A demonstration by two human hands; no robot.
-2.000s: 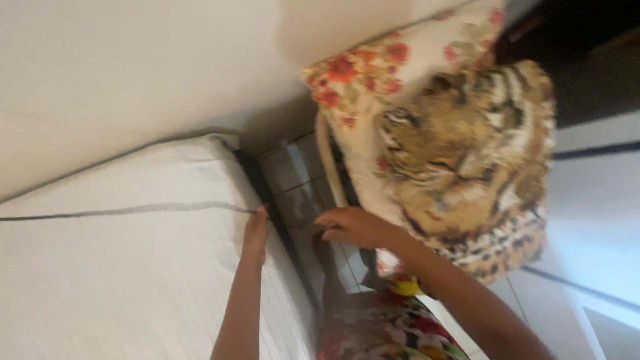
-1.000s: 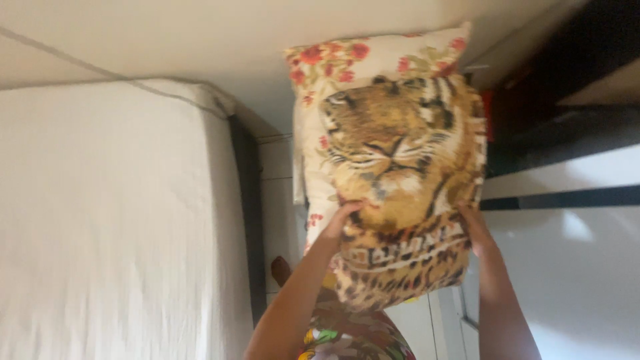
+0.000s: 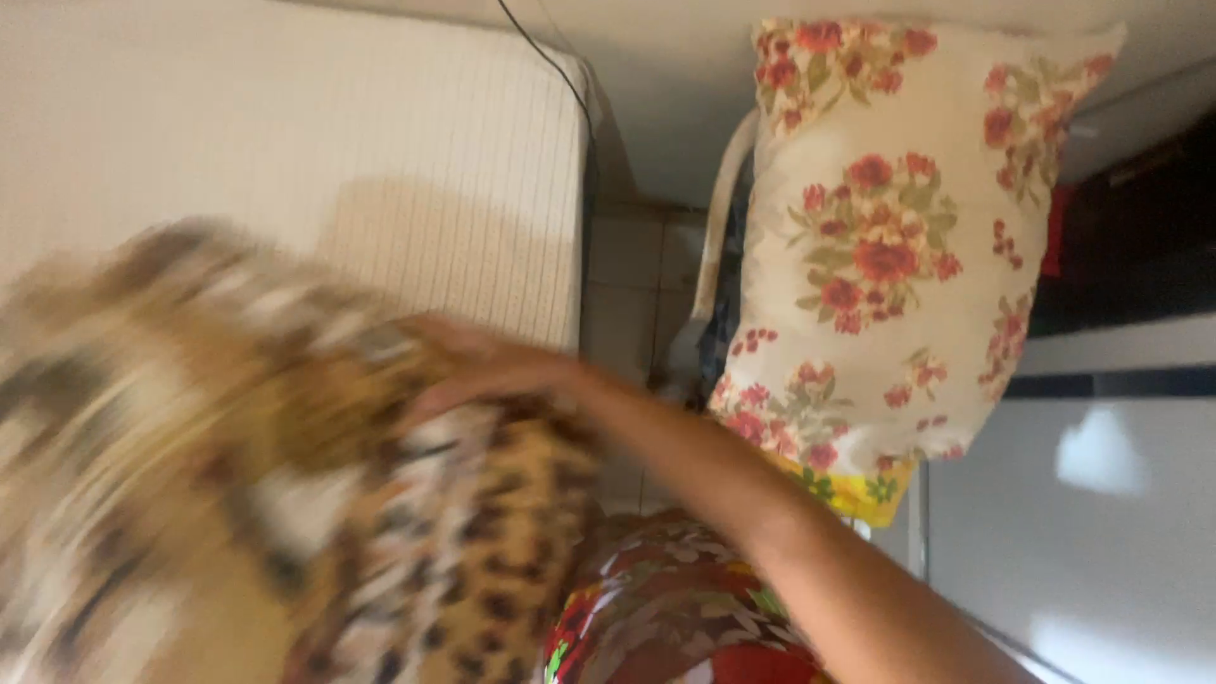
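Note:
A folded plush cloth with a tiger and leopard-spot print (image 3: 285,456) fills the lower left, blurred by motion, over the edge of the bed. My right hand (image 3: 484,366) grips its right side, the forearm reaching in from the lower right. My left hand is not visible; the cloth may be covering it. To the right, a pillow with red flowers on cream fabric (image 3: 893,218) lies on what appears to be a chair, whose curved pale arm (image 3: 724,218) shows at its left.
The bed's mattress under a pale striped sheet (image 3: 285,95) takes up the upper left. A dark cable (image 3: 551,57) hangs over its corner. Tiled floor (image 3: 622,313) lies between bed and chair. A glossy white surface (image 3: 1073,532) stands at the right. Yellow fabric (image 3: 864,494) pokes out below the pillow.
The tiger-print cloth lay on the flowered pillow with both hands at it a second ago. It has moved left to the bed, leaving the pillow uncovered.

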